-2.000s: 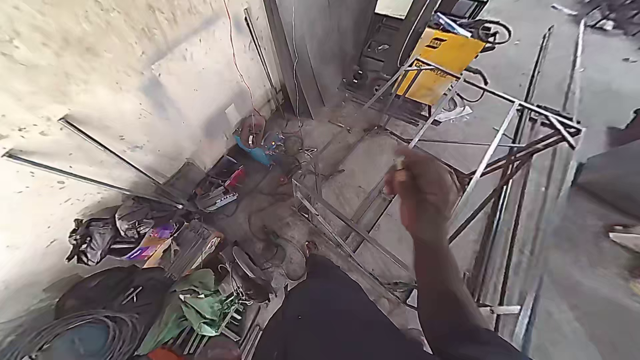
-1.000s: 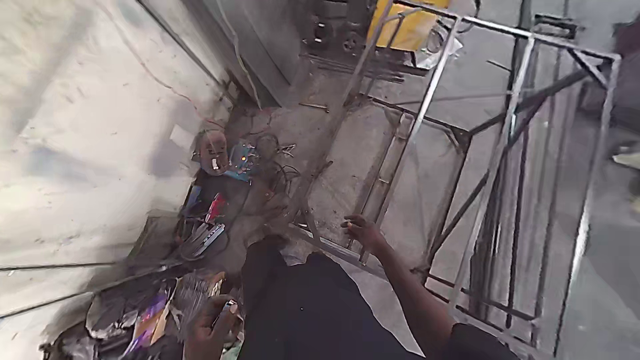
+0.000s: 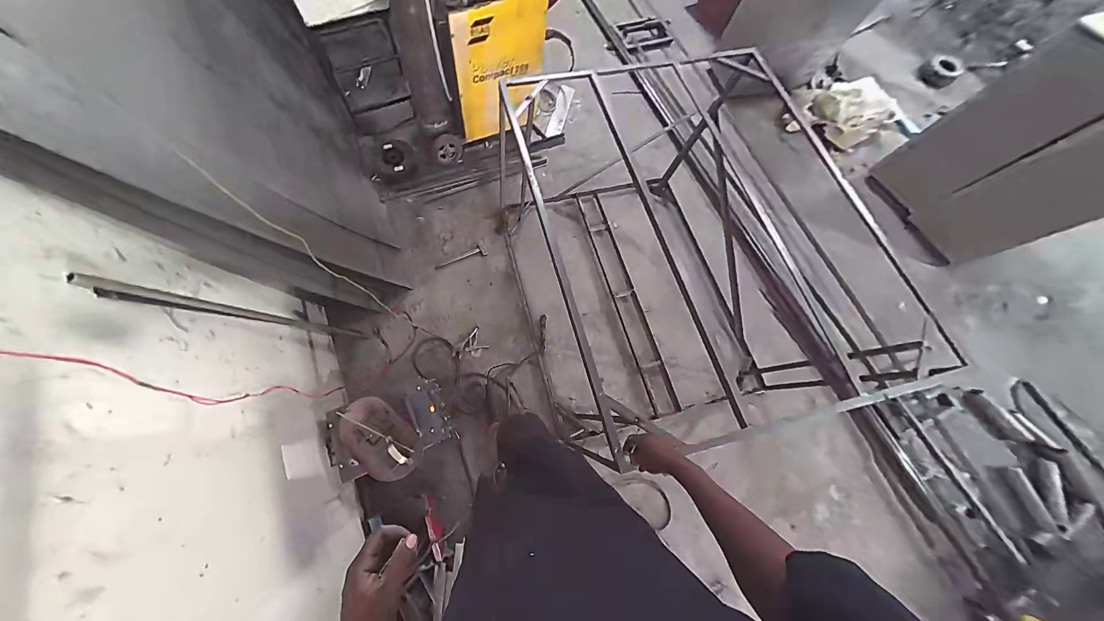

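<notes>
A rectangular welded metal frame (image 3: 660, 246) of thin square tubing stands on the concrete floor in front of me and to the right. My right hand (image 3: 651, 454) is at its near corner, with curled fingers beside the end of a tube; whether they grip it cannot be made out. My left hand (image 3: 379, 573) is low at the left, beside the wall, with its fingers bent and a gap by the thumb. Whether it holds something small cannot be seen. Just beyond it are a red-handled tool (image 3: 434, 526) and a round brownish object (image 3: 377, 438).
A yellow ESAB welding machine (image 3: 498, 69) stands at the back. A hammer (image 3: 461, 257) lies on the floor left of the frame. Cables (image 3: 470, 388) coil near my feet. Metal tubes (image 3: 216, 306) lean at the left wall, and a grey cabinet (image 3: 1000, 164) stands at the right.
My right hand was raised with a small thing in its fingers two seconds ago; it is now down at the frame's near corner. The view has shifted.
</notes>
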